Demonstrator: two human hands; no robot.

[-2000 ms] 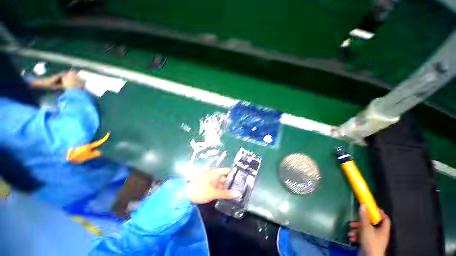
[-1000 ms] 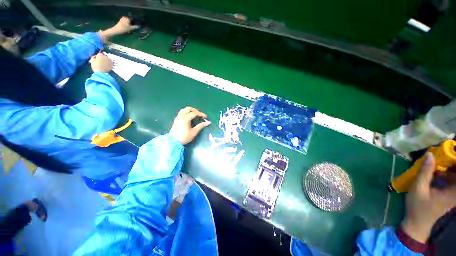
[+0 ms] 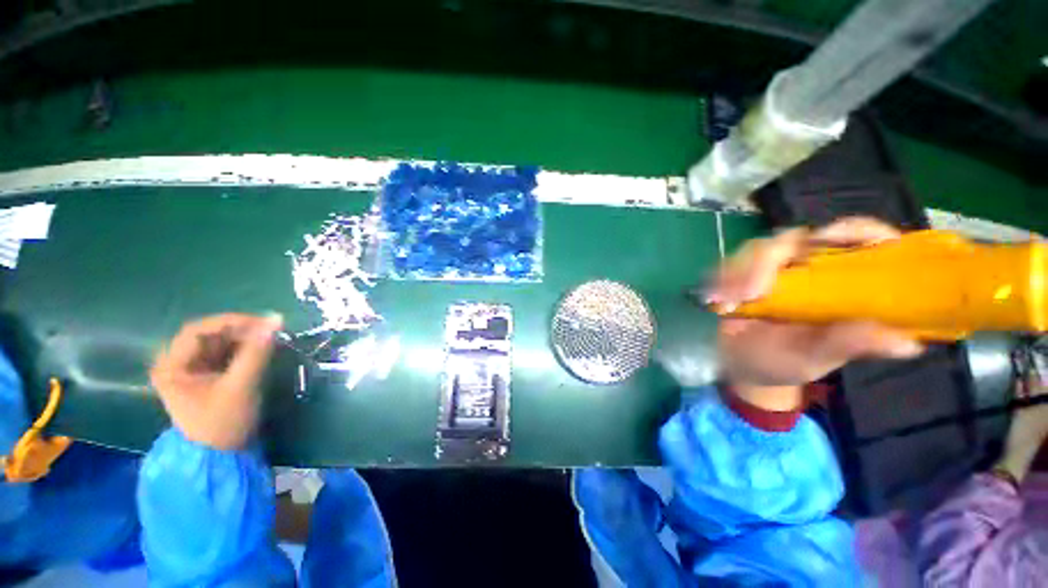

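Note:
The open phone unit [image 3: 475,385] lies upright to my view on the green bench mat. My left hand [image 3: 218,373] is left of the white strips, thumb and finger pinched around a small pale piece [image 3: 275,322], which is blurred. My right hand [image 3: 793,310] grips the yellow-orange electric screwdriver [image 3: 908,285], held level above the mat, its dark tip pointing left towards the round silver screw dish [image 3: 603,331]. The loose pile of white strips [image 3: 333,276] lies left of the phone. The small blue parts [image 3: 462,222] lie on a clear sheet behind it.
The green conveyor [image 3: 299,115] runs behind the white edge line. A pale post [image 3: 781,126] stands behind my right hand. A black tray [image 3: 908,425] is at right. An orange object [image 3: 38,442] and a blue sleeve are at far left. A person's pink sleeve [image 3: 977,528] is at lower right.
The view has turned and levelled. My left hand let go of the phone and now pinches a small pale piece. The screwdriver has swung from upright to level, tip towards the dish.

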